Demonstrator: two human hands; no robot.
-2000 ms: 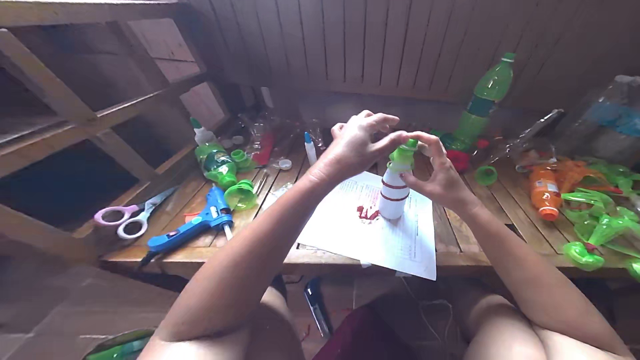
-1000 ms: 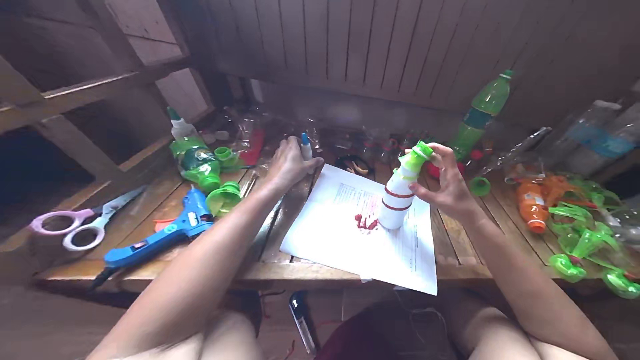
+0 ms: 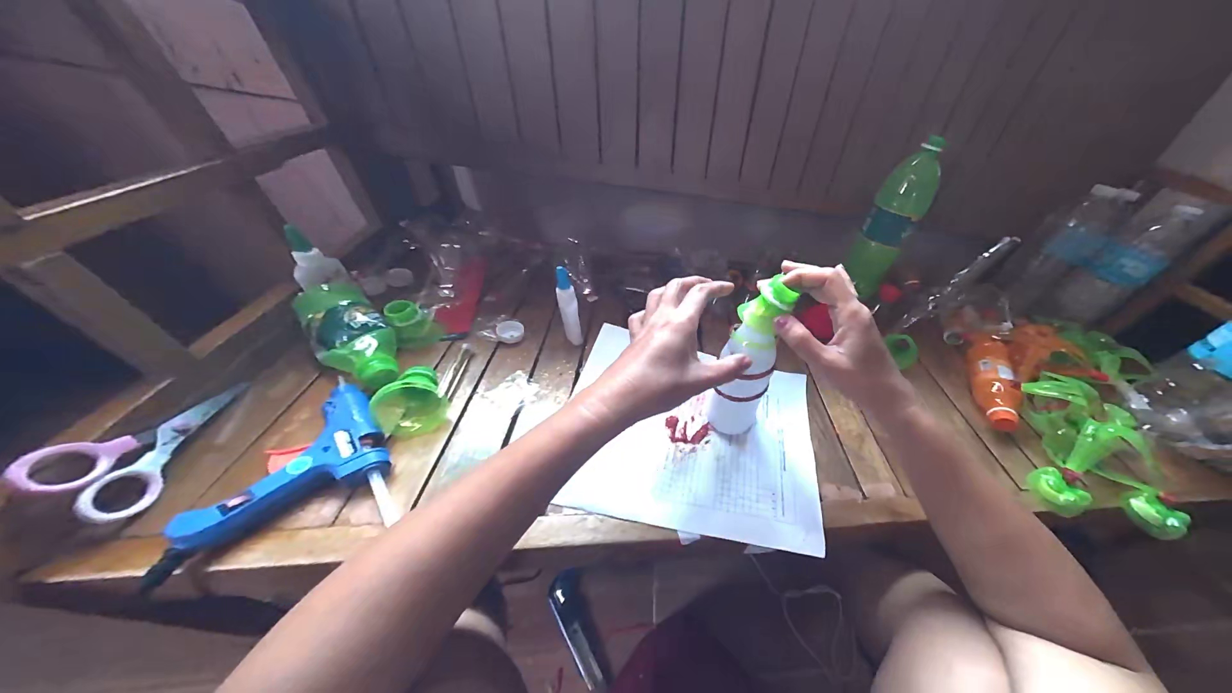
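A white bottle (image 3: pixel 737 407) with dark red bands and a green plastic top (image 3: pixel 767 306) leans slightly to the right over a printed sheet of paper (image 3: pixel 731 496). My right hand (image 3: pixel 839 337) pinches the green top between thumb and fingers. Left of the bottle is my left hand (image 3: pixel 679 346), its fingers spread and its thumb near the bottle's side; whether the thumb touches it I cannot tell. Dark red bits (image 3: pixel 685 432) lie on the paper beside the base. A small white glue bottle with a blue cap (image 3: pixel 568 308) stands behind my left hand.
On the left are scissors (image 3: pixel 159 462), a blue hot glue gun (image 3: pixel 289 472) and cut green bottle parts (image 3: pixel 409 399). A green bottle (image 3: pixel 895 217) stands at the back. To the right lie a small orange bottle (image 3: pixel 993 380) and green plastic pieces (image 3: pixel 1088 428). The slatted table's front edge is near my knees.
My left hand has come from the blue-capped glue bottle back beside the white bottle, and that glue bottle now stands free. My right hand stays at the green top.
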